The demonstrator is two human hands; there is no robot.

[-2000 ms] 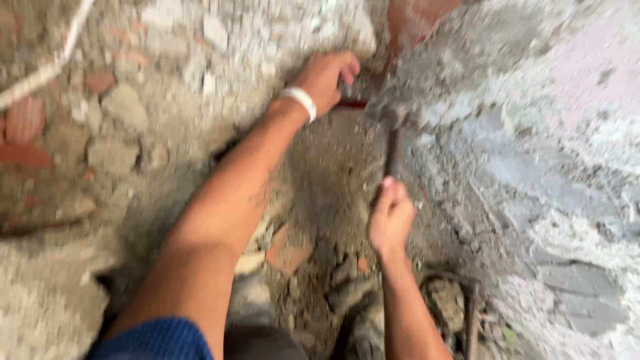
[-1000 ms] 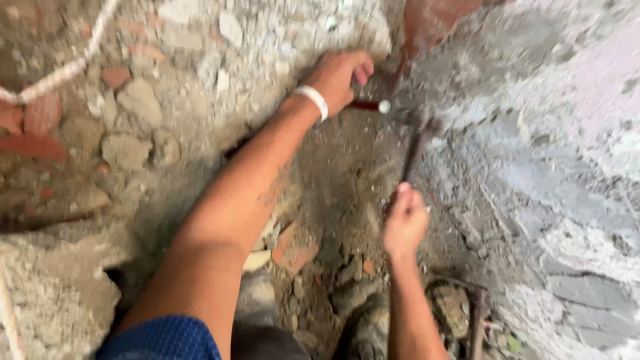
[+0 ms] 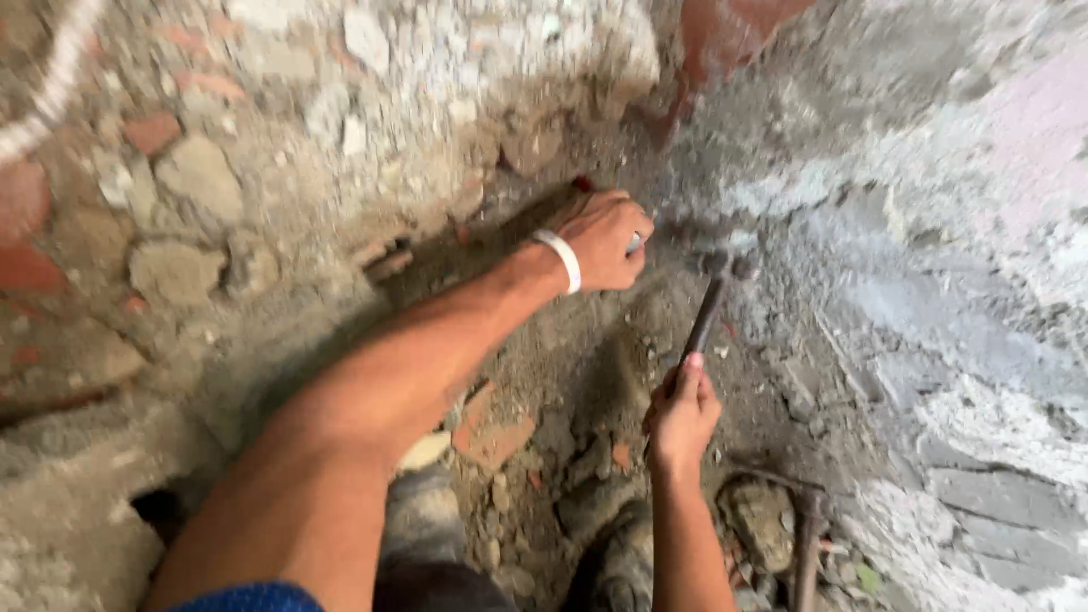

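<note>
My left hand [image 3: 605, 242], with a white band at the wrist, is curled around a small rod-like thing whose pale, round end [image 3: 634, 244] shows between the fingers. A red bit [image 3: 582, 183] shows just above the knuckles; whether it belongs to the same thing I cannot tell. My right hand [image 3: 685, 421] grips the dark handle of a hammer [image 3: 704, 319]. The hammer's blurred head lies just right of and below my left hand, close to the rough, plastered wall [image 3: 901, 280].
Rubble masonry with stones [image 3: 204, 178] and brick pieces fills the left. A reddish surface [image 3: 731, 38] shows at the top. Broken brick [image 3: 497, 438] and stones lie by my shoes [image 3: 625, 561]. A second metal-headed tool [image 3: 807, 527] stands at the lower right beside a stone.
My left hand has moved down, nearer to me. The red rod with a pale end, which stuck out to its right, is now mostly covered. The hammer in my right hand has shifted down a little.
</note>
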